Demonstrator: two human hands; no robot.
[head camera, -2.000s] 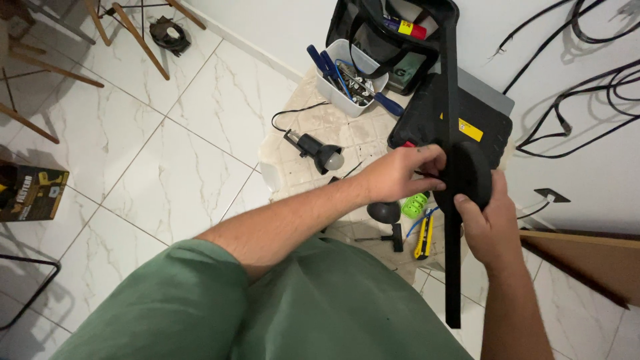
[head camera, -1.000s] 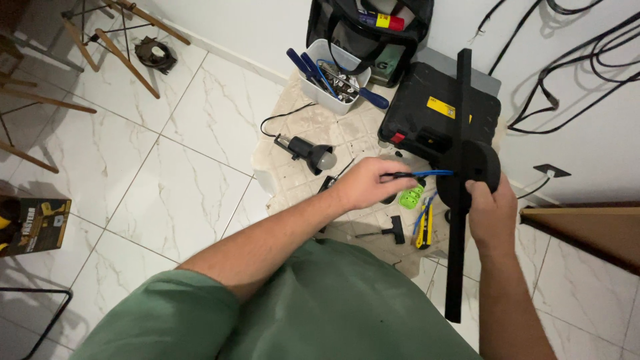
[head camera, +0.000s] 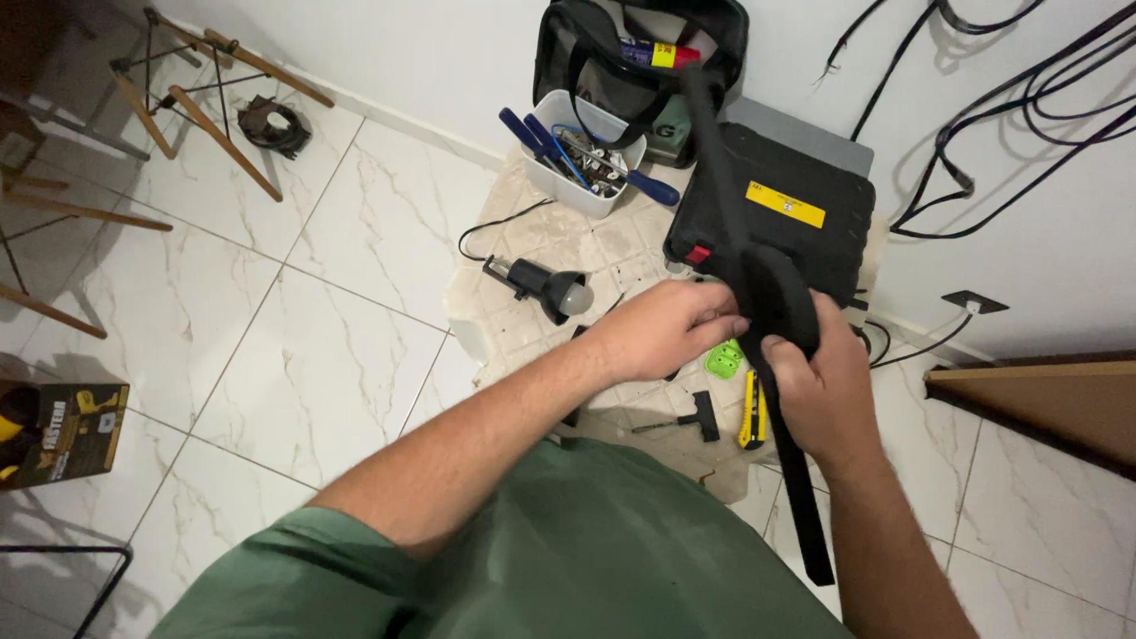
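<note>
My right hand (head camera: 821, 373) grips a long black bar with a round black base (head camera: 785, 297), held tilted above the table. Fingertips of my left hand (head camera: 679, 328) are at the bar's near side, beside the round part; whether they pinch something there is hidden. Below the hands, on the table, are a green plug adapter (head camera: 724, 358), a yellow utility knife (head camera: 753, 413) and a black T-handled tool (head camera: 701, 417). A small black lamp with a bulb (head camera: 541, 288) lies left of my left hand.
A white plastic tub (head camera: 577, 200) of screws and screwdrivers, an open black bag (head camera: 555, 71) and a black tool case (head camera: 852, 213) stand on the table's far side. Black cables (head camera: 954, 133) hang along the wall. A wooden panel (head camera: 1047, 390) is at the right.
My left hand, which held a blue and black wire left of the bar one second ago, is now against the bar. The bar's upper end has tilted to the left.
</note>
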